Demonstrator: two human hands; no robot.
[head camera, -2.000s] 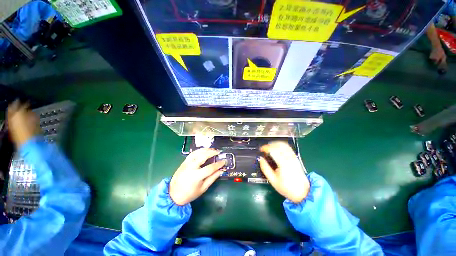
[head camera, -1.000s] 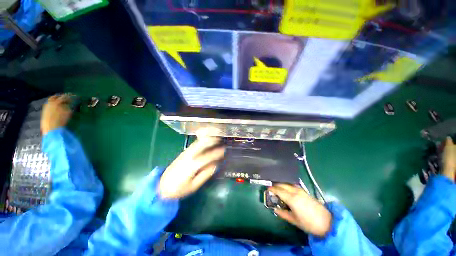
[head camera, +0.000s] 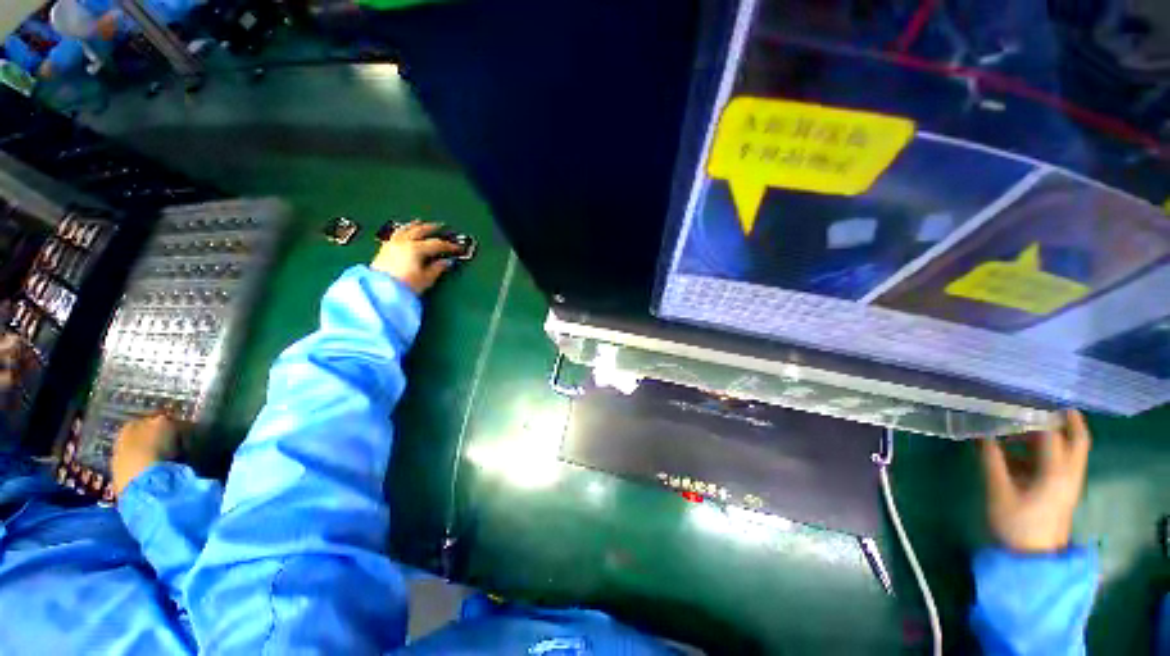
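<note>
My left hand (head camera: 417, 255) is stretched to the back left, its fingertips on a small dark unit with a shiny rim (head camera: 458, 245) in the row on the mat. Part of another unit shows just left of the fingers. A further unit (head camera: 340, 231) lies left of it. My right hand (head camera: 1039, 481) is raised at the right end of the clear guard, fingers apart, with nothing seen in it. The black fixture plate (head camera: 725, 455) lies between my hands with no unit visible on it. A white patch (head camera: 616, 372) is at its upper left.
The big display (head camera: 898, 231) leans over the plate, above the clear guard (head camera: 796, 385). A white cable (head camera: 908, 545) curves down right of the plate. A neighbour's hand (head camera: 144, 446) is by the grey tray (head camera: 180, 333). A dark tray of units (head camera: 58, 276) stands farther left.
The view has swung left. My left hand has gone from the plate to the unit row. My right hand has moved right and up; the unit it held is no longer seen in it.
</note>
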